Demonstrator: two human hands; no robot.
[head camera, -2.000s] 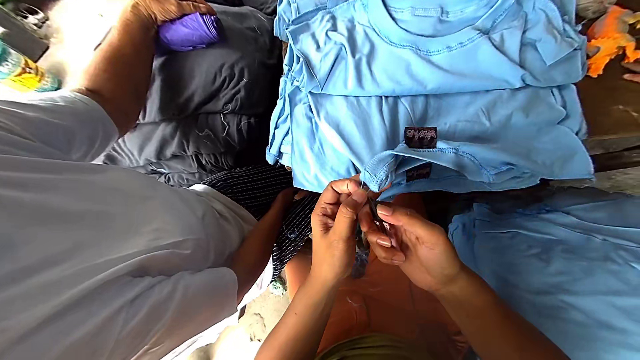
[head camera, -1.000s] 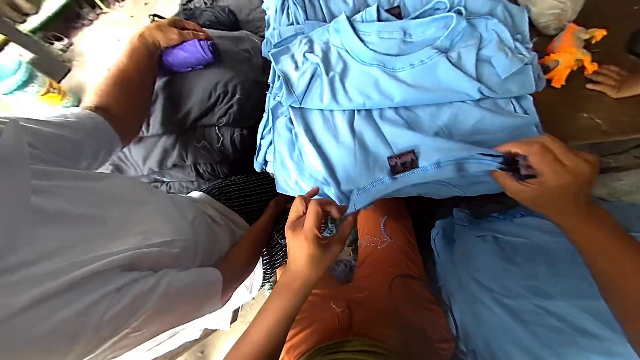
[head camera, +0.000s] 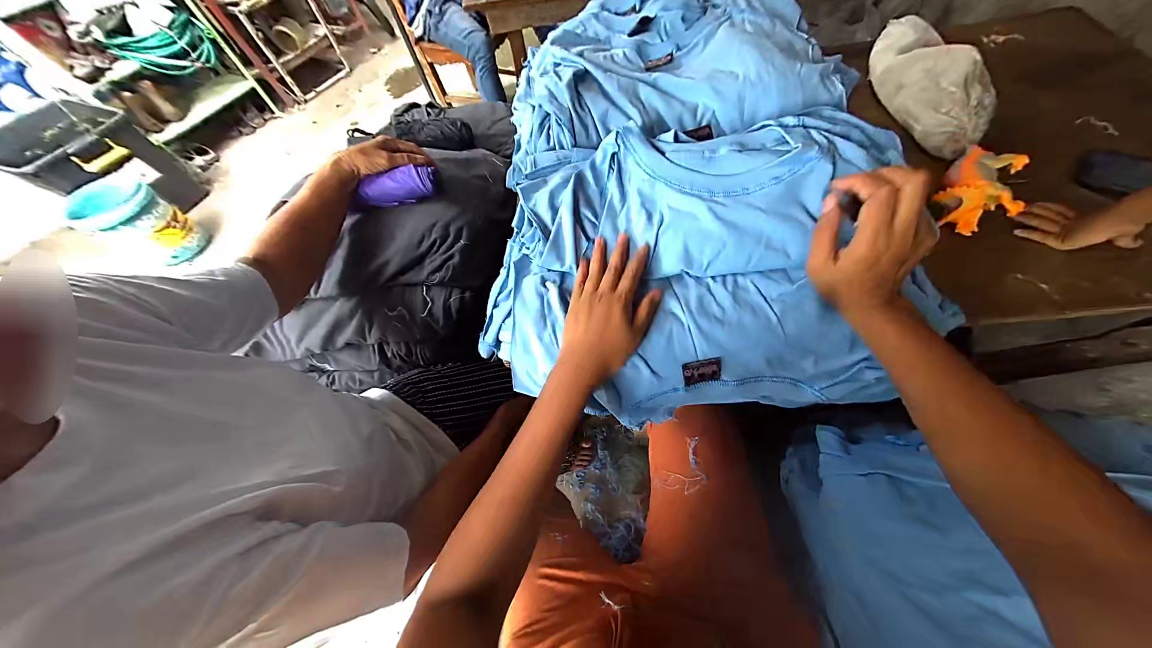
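Light blue T-shirts (head camera: 729, 234) lie in a tall overlapping pile in front of me. My left hand (head camera: 610, 310) rests flat on the near shirts, its fingers spread and holding nothing. Over the right side of the pile my right hand (head camera: 871, 236) is raised, its thumb and fingers curled around a small dark tool, mostly hidden, whose kind I cannot tell. A dark neck label (head camera: 702, 372) bearing writing lies face up at the nearest collar, near the pile's front edge.
Beside me on the left, a person in a white shirt rests a hand on a purple bundle (head camera: 396, 184) atop dark folded garments (head camera: 432, 243). More blue fabric (head camera: 900, 531) lies at lower right. A wooden table (head camera: 1062, 270) holds a pale bag (head camera: 932, 85), an orange object (head camera: 979, 189) and another person's hand.
My hands, together at the near collar two seconds ago, have moved apart. The left now lies flat on the shirts; the right is raised above the pile. The view has shifted to take in more background.
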